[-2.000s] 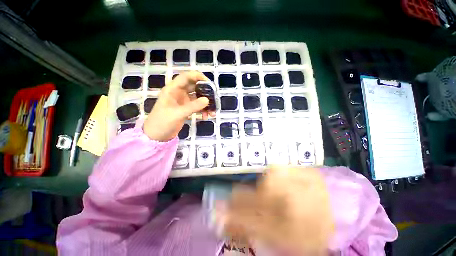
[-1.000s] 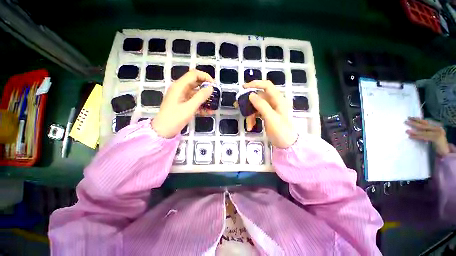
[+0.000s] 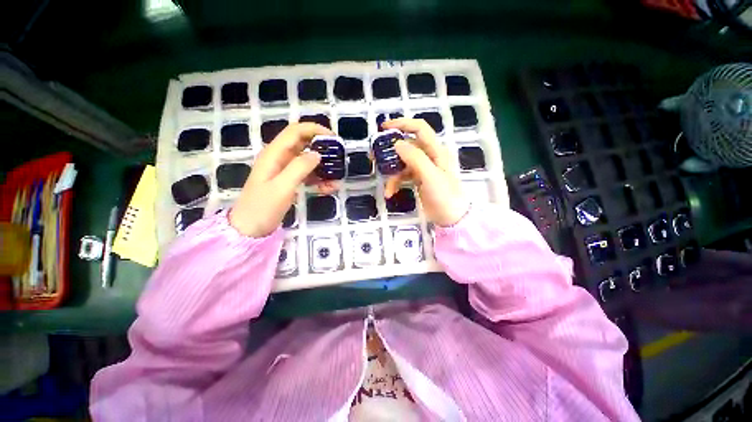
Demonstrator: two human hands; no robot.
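Note:
My left hand [image 3: 276, 180] holds a watch head [image 3: 329, 157] upright above the white foam tray [image 3: 170, 124], its dark glass face showing lines of pale menu text. My right hand [image 3: 427, 175] holds a second watch head [image 3: 387, 152] beside it, also with pale lines on its dark face. The two watches are apart. The tray's upper rows hold black-faced watch heads, partly hidden by my hands. In the near row, pale sensor-side backs [image 3: 324, 252] with dark round centres face up.
Left of the tray are a yellow notepad [image 3: 136, 218], a pen [image 3: 108, 247], a small white part [image 3: 90, 248] and a red basket [image 3: 56, 288] of sticks. At right are a black tray [image 3: 624, 200] with shiny watches and a grey fan [image 3: 726, 115].
My right hand has come up from low in front of me to the tray, with a watch head. The clipboard and another person's hand have gone from over the black tray. The watch screens now show text.

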